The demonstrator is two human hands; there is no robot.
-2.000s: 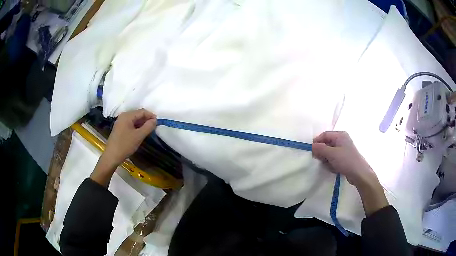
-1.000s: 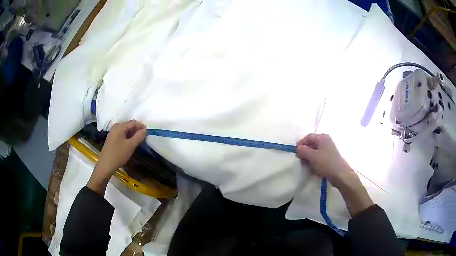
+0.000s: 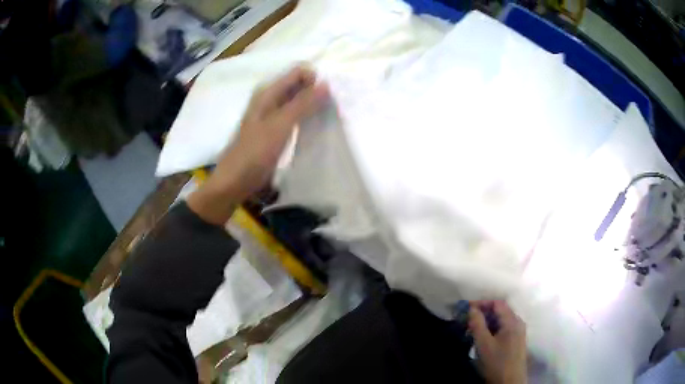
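A large white cloth [image 3: 451,142] covers the table, bright under the lamp. My left hand [image 3: 282,112], somewhat blurred, is closed on the edge of the cloth at upper left and holds it raised, with its underside hanging in folds. My right hand [image 3: 497,334] is low, near the cloth's front edge, with its fingers curled on the blue tape measure [image 3: 463,309]. Only a short bunched bit of the tape shows beside the fingers.
The sewing machine head [image 3: 658,217] is at the right, with a slim grey lamp [image 3: 611,217] on a curved cable. A blue bin [image 3: 601,67] is behind the cloth. A yellow frame bar [image 3: 274,251] and white pieces [image 3: 233,300] are at lower left. More cream cloth [image 3: 218,97] lies at upper left.
The tape is no longer stretched over the cloth. My left hand has moved up and lifted the cloth's edge. My right hand has moved down toward the front edge. The view has shifted.
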